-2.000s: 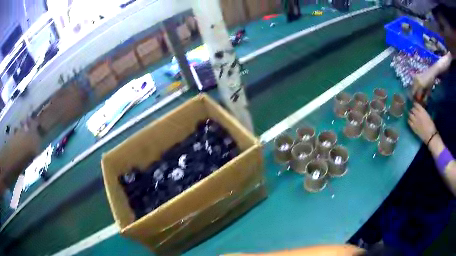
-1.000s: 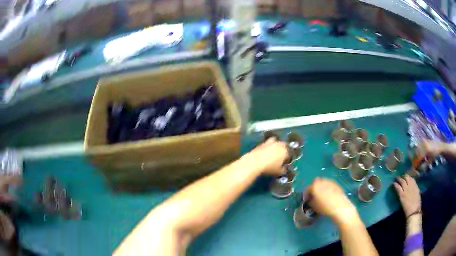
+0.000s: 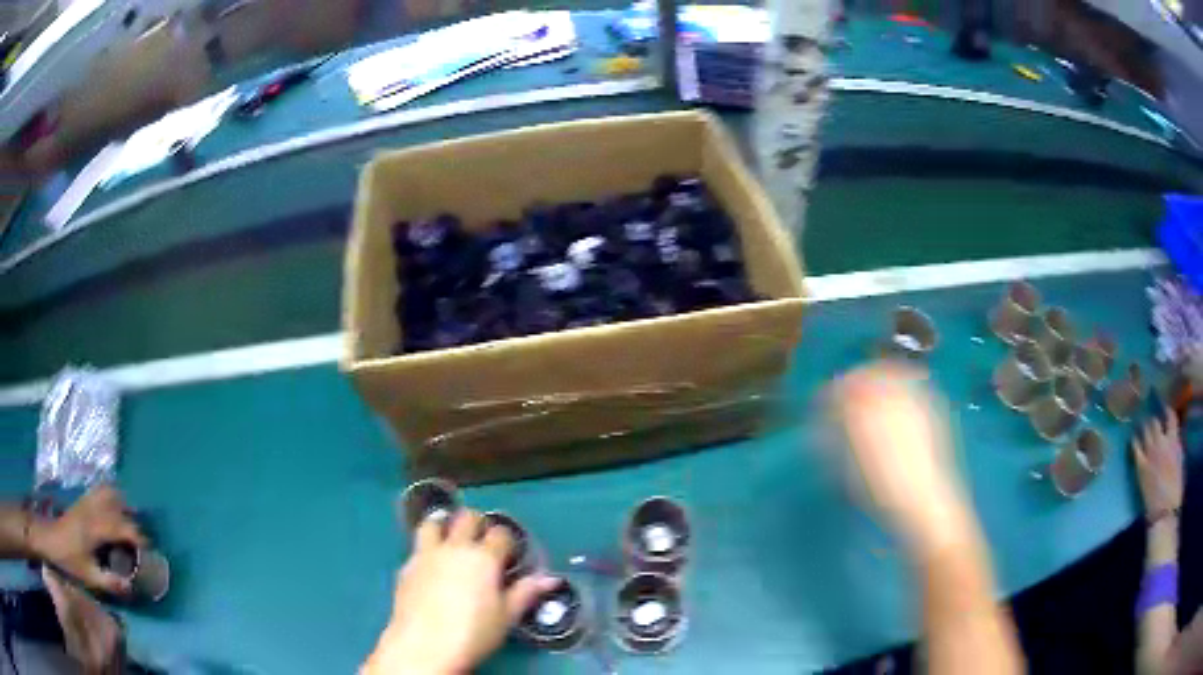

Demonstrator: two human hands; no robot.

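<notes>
My left hand is at the front, left of centre, with its fingers and thumb around a grey-tan cylindrical housing. Another housing touches its fingertips. More open housings with pale centres stand just right of it, one by the thumb and two a little further right. My right hand is blurred by motion, right of the carton. A single housing stands just beyond its fingers. Whether my right hand holds anything is hidden by the blur.
A large open carton of black plastic parts stands at centre. More housings cluster at right, near a neighbour's hand and a blue bin. At left, another person's hand holds a housing beside a clear bag.
The view has turned left. Housings from the cluster right of the carton now stand in front of it, by my left hand. My right hand has moved off the front housing towards the one at the back.
</notes>
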